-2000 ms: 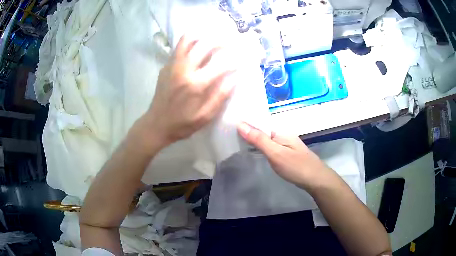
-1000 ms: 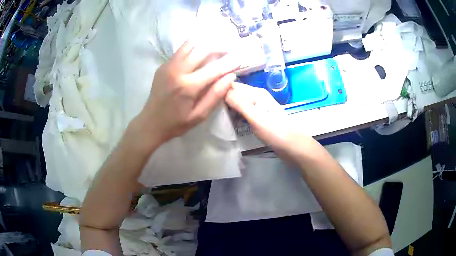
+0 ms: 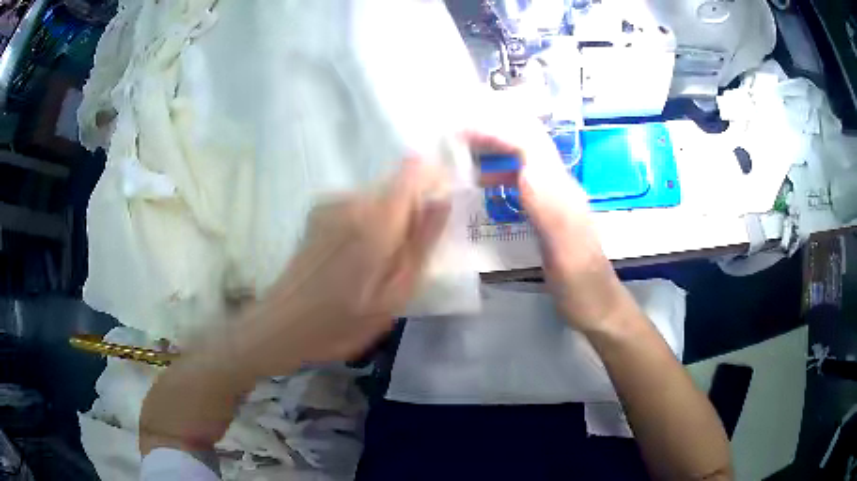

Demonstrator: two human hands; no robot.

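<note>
A white fabric piece (image 3: 376, 122) lies left of the needle area, overexposed near the lamp. My left hand (image 3: 366, 254) is strongly blurred and has the near edge of the fabric between its fingers. My right hand (image 3: 554, 207) is right of that edge, in front of the blue plate (image 3: 625, 164); its fingertips are blurred, and whether they touch the fabric cannot be told. The sewing machine's shiny needle parts (image 3: 507, 56) show above the hands. Stacked white panels (image 3: 489, 352) lie on my lap.
A large cream cloth pile (image 3: 141, 235) is at left, with more cloth (image 3: 301, 423) below and a gold bar (image 3: 122, 350). White scraps (image 3: 789, 122) lie at right. The white table edge (image 3: 658, 235) carries ruler marks. A black phone (image 3: 730, 393) rests on a pale board.
My left hand has moved down with the fabric edge. My right hand has moved right, apart from the left hand. The view has shifted slightly, and ruler marks now show between the hands.
</note>
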